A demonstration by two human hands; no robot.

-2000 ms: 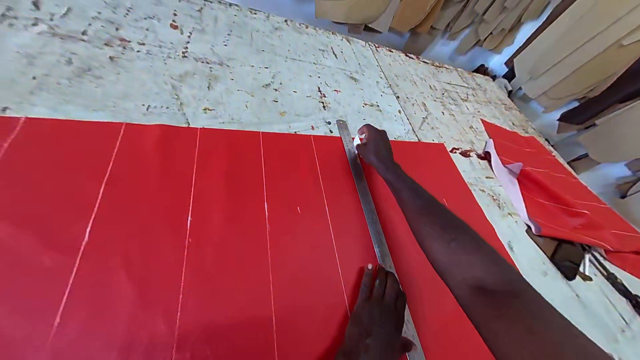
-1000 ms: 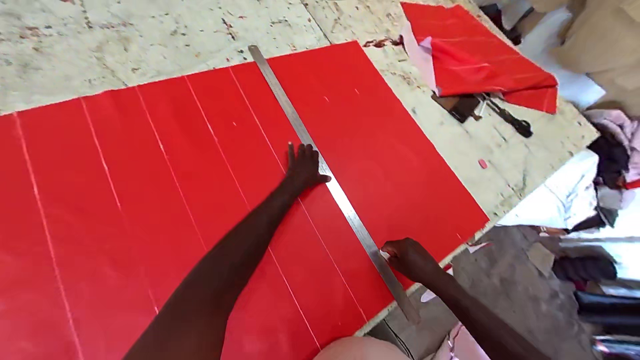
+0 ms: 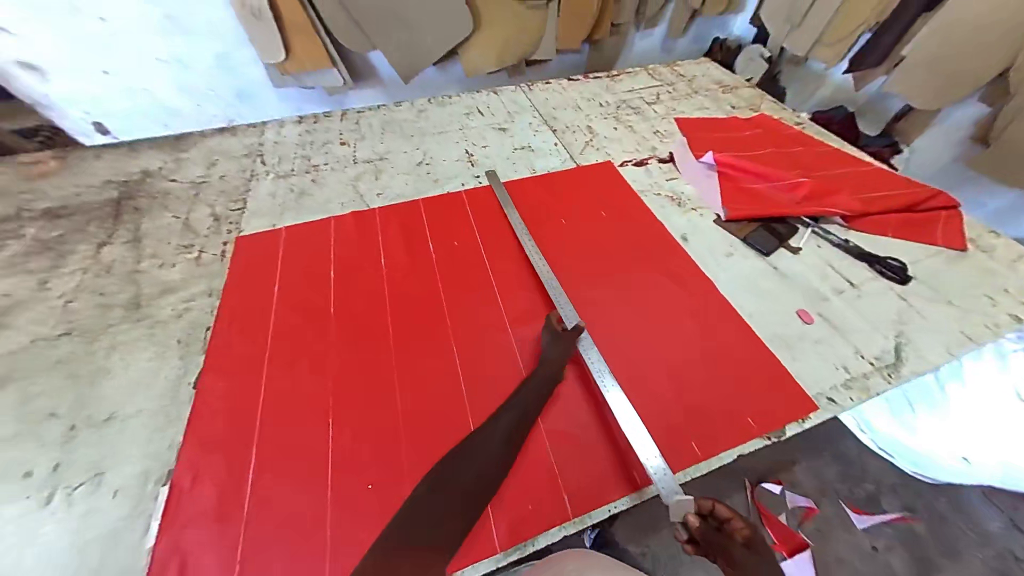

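Observation:
A large red sheet of fabric or leatherette lies on the worktable, marked with several pale chalk lines and short ticks. Across it slants a long metal ruler. My left hand grips the ruler near its middle, fingers wrapped over its edges. At the ruler's near end, just past the table edge, my right hand has its thumb and fingers at a small pale flat piece, which overlaps the ruler's tip; whether it is chalk cannot be told.
Back right on the table lie a folded red piece, black-handled scissors, a dark flat object and a pink oval piece. Pattern pieces hang along the wall. Red and white scraps lie on the floor.
My right hand has moved along the ruler to its near end. My left hand stays near the ruler's middle, its fingers now curled around it. The view has swung and shows more of the table.

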